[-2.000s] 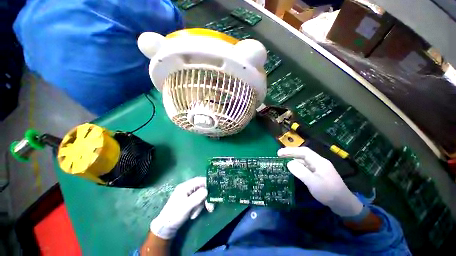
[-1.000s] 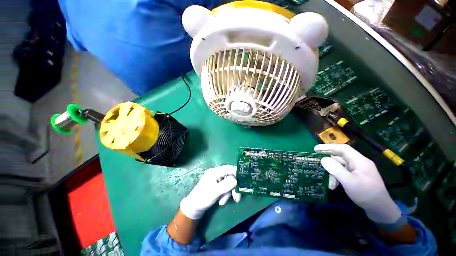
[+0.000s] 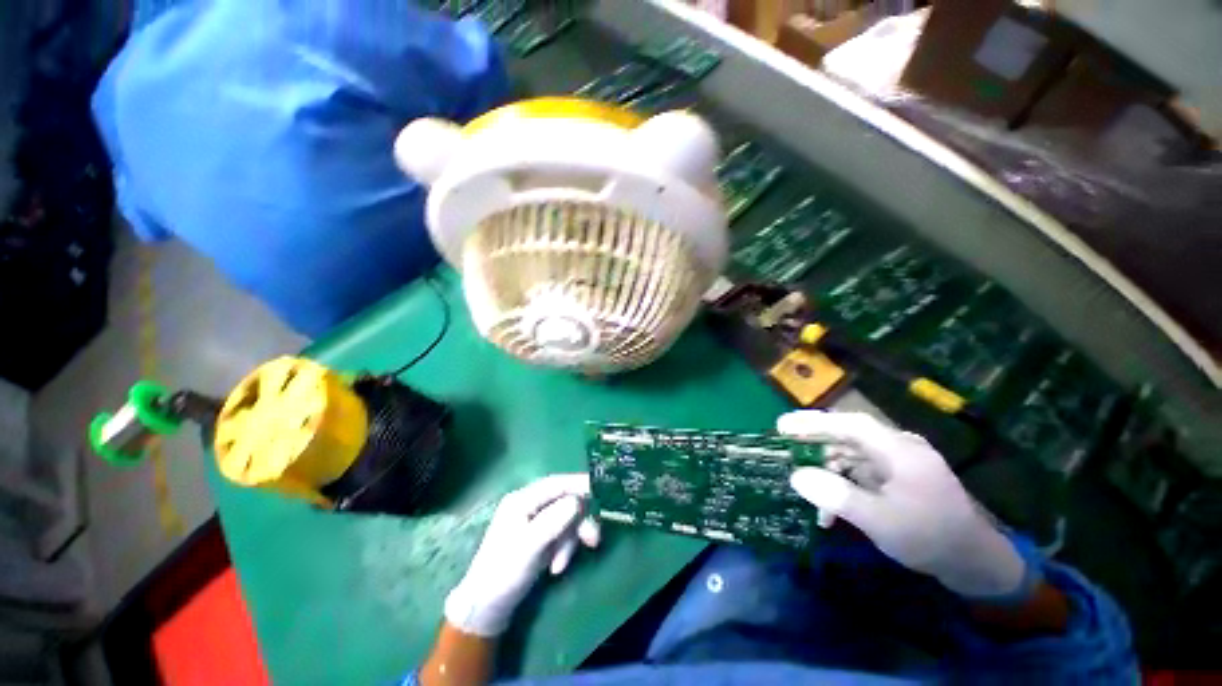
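A green circuit board is held up above the front edge of the green bench mat, its face with pale solder marks towards me. My right hand, in a thin white glove, grips the board's right end, thumb in front. My left hand, also in a white glove, is at the board's left edge with its fingers bent. The fingertips there are partly hidden, but they seem to pinch the board's edge.
A white fan stands behind the board. A yellow-topped black mesh unit and solder spool are left. The soldering iron and its stand are right. Boards line the conveyor. A red sheet lies lower left. A person in blue is beyond.
The view has swung, so the fan and bench things sit lower and further left than one second ago. The board stays between both hands, with little change in its hold.
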